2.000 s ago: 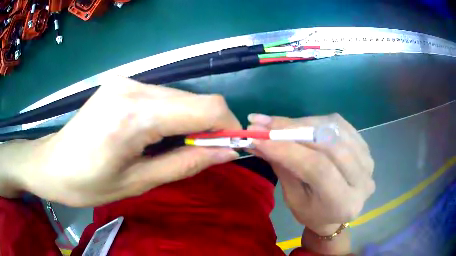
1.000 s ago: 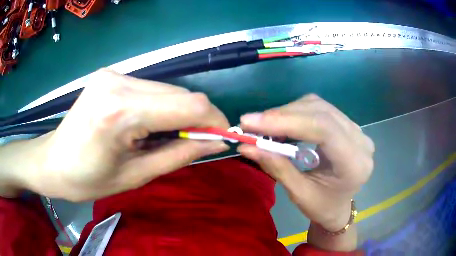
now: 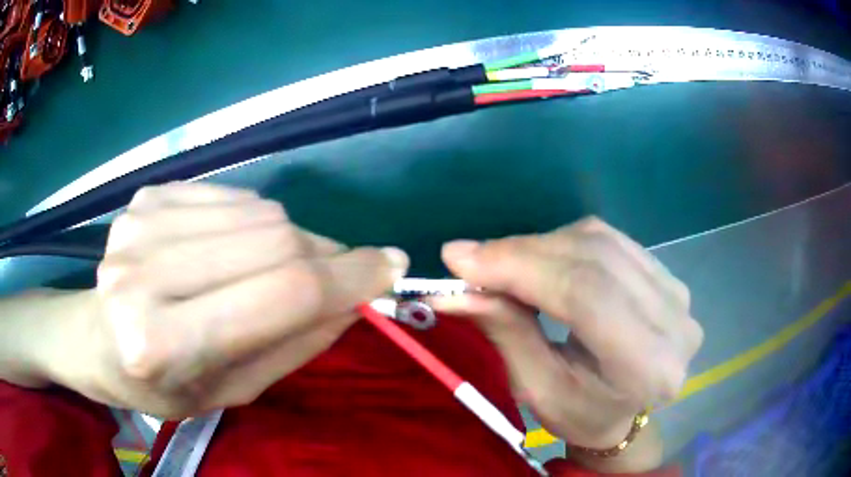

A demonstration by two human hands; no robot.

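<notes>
My left hand (image 3: pixel 224 289) is closed around the end of a black cable, whose cores come out at the fingertips. A red core (image 3: pixel 411 347) with a white marker sleeve (image 3: pixel 490 413) slants down to the right, its terminal blurred. A ring terminal (image 3: pixel 416 315) hangs just below my left fingertips. My right hand (image 3: pixel 588 317) pinches the right end of a printed white marker sleeve (image 3: pixel 431 285) between thumb and finger. Two black cables (image 3: pixel 373 114) with green, red and white cores lie side by side along the ruler.
A long steel ruler (image 3: pixel 709 58) runs along the green bench (image 3: pixel 327 35). Orange connectors (image 3: pixel 126 13) with short black leads lie at the far left. Yellow floor tape (image 3: pixel 784 345) shows at the right beyond the bench edge. A white card (image 3: pixel 191 447) hangs on my red clothing.
The red core has swung from between both hands to point down right, free of my right hand. My right fingers now hold a printed sleeve. My left hand has turned knuckles up.
</notes>
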